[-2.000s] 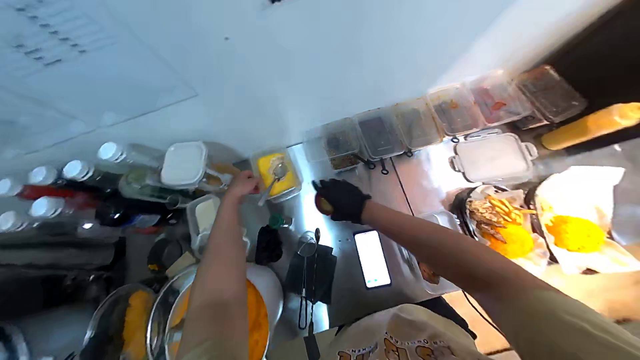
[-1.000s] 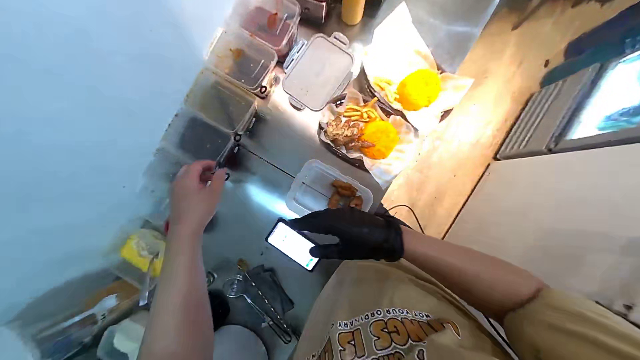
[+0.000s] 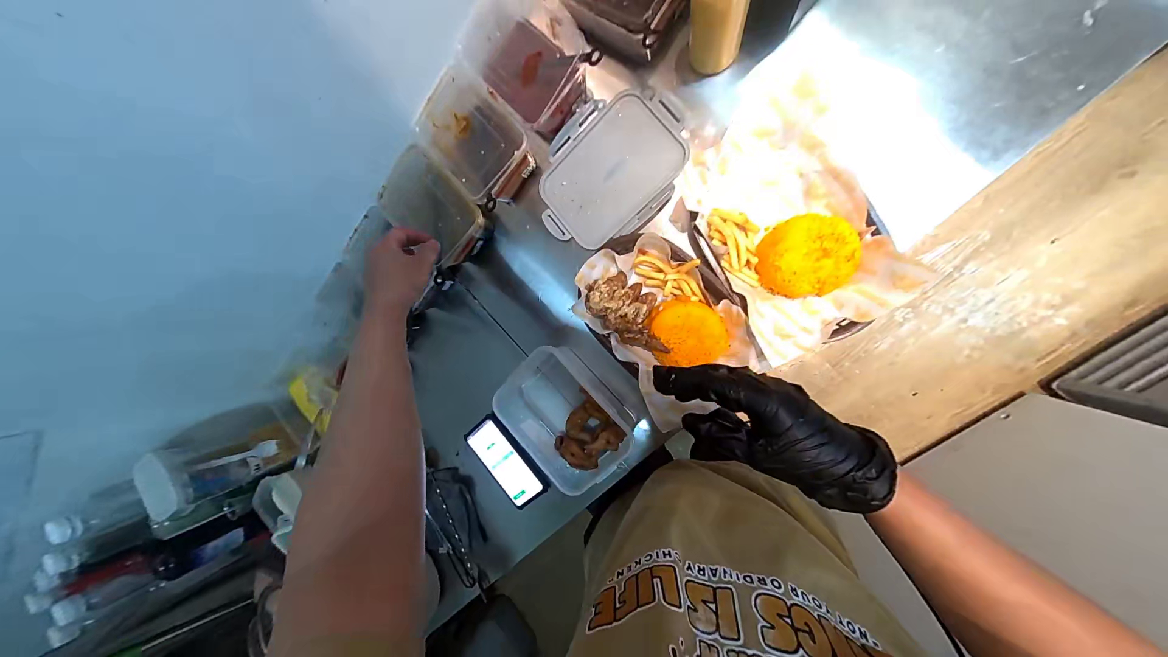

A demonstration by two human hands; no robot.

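Observation:
My bare left hand (image 3: 401, 262) is over the near end of a clear lidded container (image 3: 431, 203), fingers bent; whether it grips the edge I cannot tell. My right hand (image 3: 776, 433), in a black glove, hovers with fingers apart beside a paper-lined basket of fries (image 3: 669, 276), glazed chicken pieces (image 3: 620, 308) and a mound of orange rice (image 3: 689, 333). A second lined basket holds fries (image 3: 733, 239) and orange rice (image 3: 808, 255). Fried chicken pieces (image 3: 591, 432) lie in a plastic tub (image 3: 532, 399) next to a phone (image 3: 505, 461) with its screen lit.
Lidded containers, one with red contents (image 3: 529, 78), line the wall. A grey clip lid (image 3: 616, 171) lies by the baskets. A yellow bottle (image 3: 717, 35) stands at the top. Tongs (image 3: 453, 529) lie near the counter edge; several bottles (image 3: 100, 557) are at lower left.
My right hand has moved off the phone toward the baskets and holds nothing. My left hand remains by the wall containers. The view swung right after the first frame.

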